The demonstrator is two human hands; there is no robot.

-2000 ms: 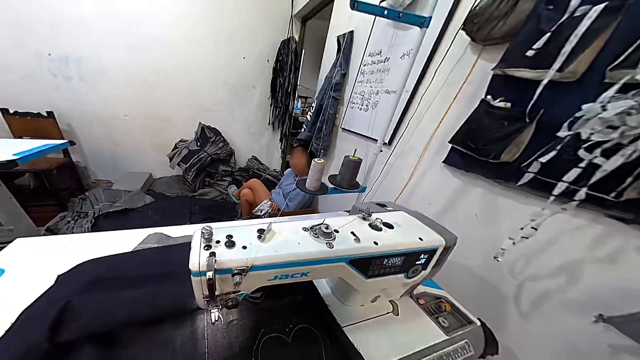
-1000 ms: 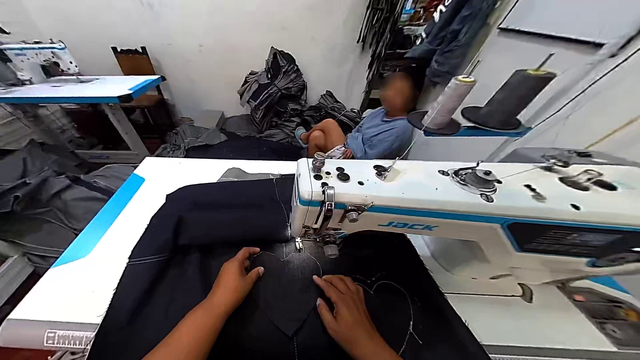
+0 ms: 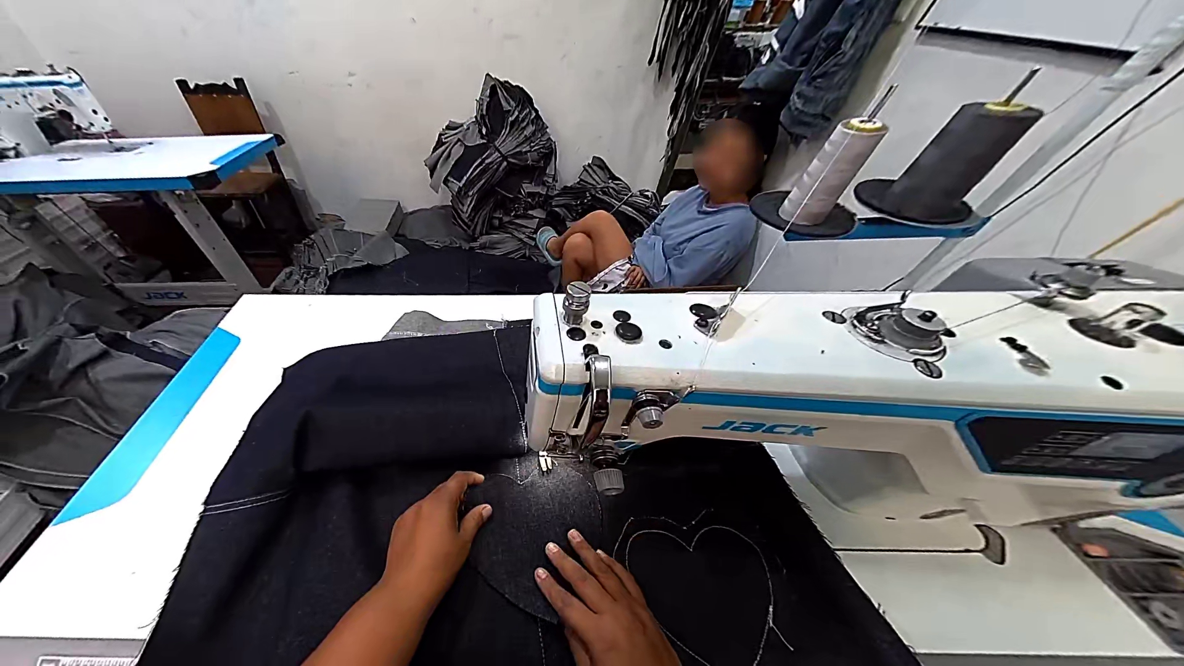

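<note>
A white Jack sewing machine [image 3: 777, 370] stands over dark denim fabric [image 3: 370, 416] spread on its table. Beneath its presser foot [image 3: 546, 462] lies the top of a heart-shaped denim patch [image 3: 523, 527]. My left hand [image 3: 430, 536] rests at the patch's left edge, thumb and forefinger apart. Flat on the patch's lower right part lies my right hand [image 3: 601, 592], its fingers slightly spread. To the right of that hand, a heart outline [image 3: 770, 592] in light thread marks the denim. Thread runs down to the machine from the cone area above.
A light thread cone [image 3: 837, 176] and a dark thread cone [image 3: 962, 157] stand behind the machine. Beyond the table sits a person [image 3: 698, 236] in a blue top, near bundled denim pieces [image 3: 499, 157]. Another sewing table [image 3: 120, 162] and heaped grey fabric [image 3: 65, 388] are at left.
The heart patch and both hands, seen at the needle a second ago, now show the patch turned, with its point more to the right. No hands were visible two seconds ago.
</note>
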